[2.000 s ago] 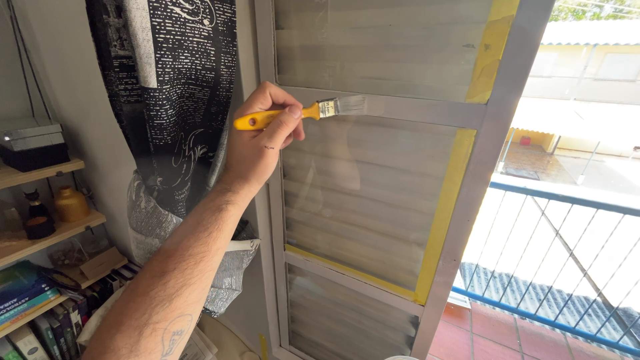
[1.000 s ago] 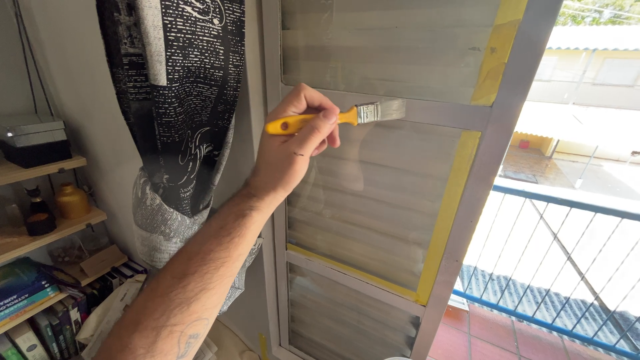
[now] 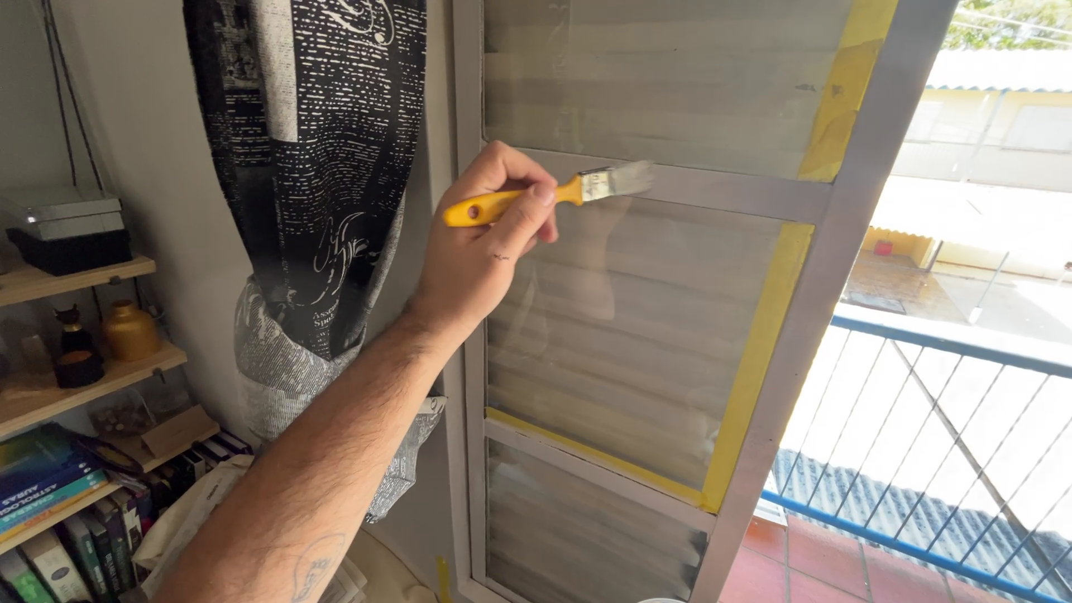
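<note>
My left hand [image 3: 494, 226] is closed around the yellow handle of a flat paintbrush [image 3: 494, 208], back of the hand toward me. The brush lies nearly level, with its metal ferrule and pale bristles [image 3: 630, 177] pointing right. Its bristles are at the greyish crossbar [image 3: 737, 191] between two glass panes of a door or window frame. Yellow masking tape [image 3: 758, 368] runs down the right side of the middle pane [image 3: 620, 335] and along its bottom edge. More tape [image 3: 847, 92] lines the upper pane's right side. My right hand is not in view.
A black and white curtain with printed writing [image 3: 335, 167] hangs left of the frame. Wooden shelves [image 3: 84, 398] with books and jars stand at the left. At the right is a blue balcony railing [image 3: 946, 339] above red tiles [image 3: 825, 557]. A pale rim [image 3: 662, 600] shows at the bottom edge.
From the oldest frame, my left hand with the brush has moved right along the crossbar, then a little back to the left. The grip on the handle remains.
</note>
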